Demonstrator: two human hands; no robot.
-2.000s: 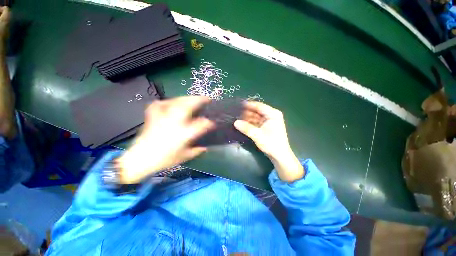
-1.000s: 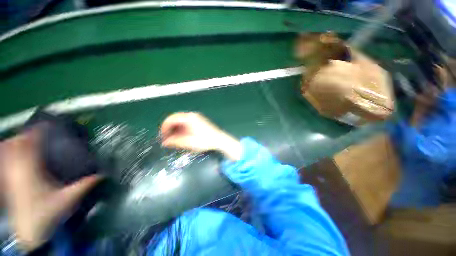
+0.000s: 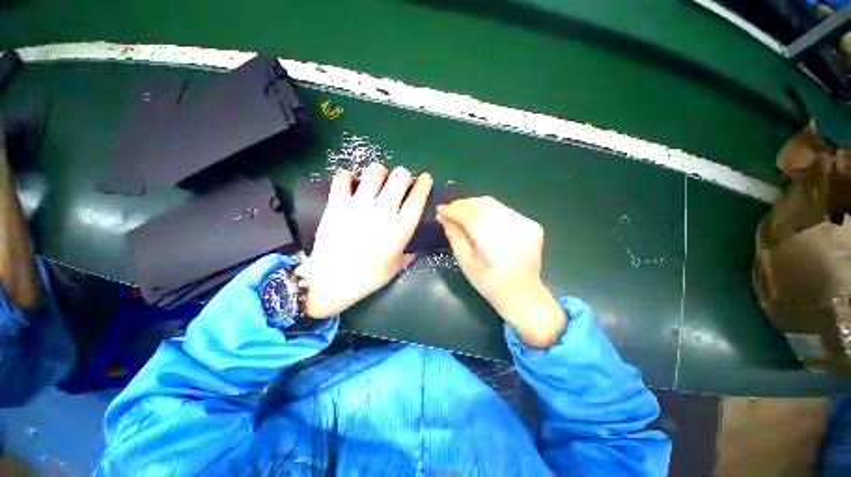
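Observation:
A black panel (image 3: 429,233) lies on the bench in front of me. My left hand (image 3: 364,238), with a watch at the wrist, lies over it, fingers spread a little, holding it down. The fingertips of my right hand (image 3: 495,252) are pinched together at the panel's right edge. Whether they hold a ring or the edge is hidden. A ring pile (image 3: 356,154) lies above my left fingers, and more rings (image 3: 434,264) lie below the panel.
Stacks of black panels stand at upper left (image 3: 224,121) and lower left (image 3: 219,233), with loose rings on top. A yellow item (image 3: 331,111) lies by the white strip (image 3: 485,116). Stray rings (image 3: 644,262) lie at right. Crumpled kraft paper (image 3: 812,252) is at the right edge.
The view swung right and has come back. My left hand, earlier blurred around a black piece, now lies over the panel. My right hand has moved from the open bench to the panel's right edge.

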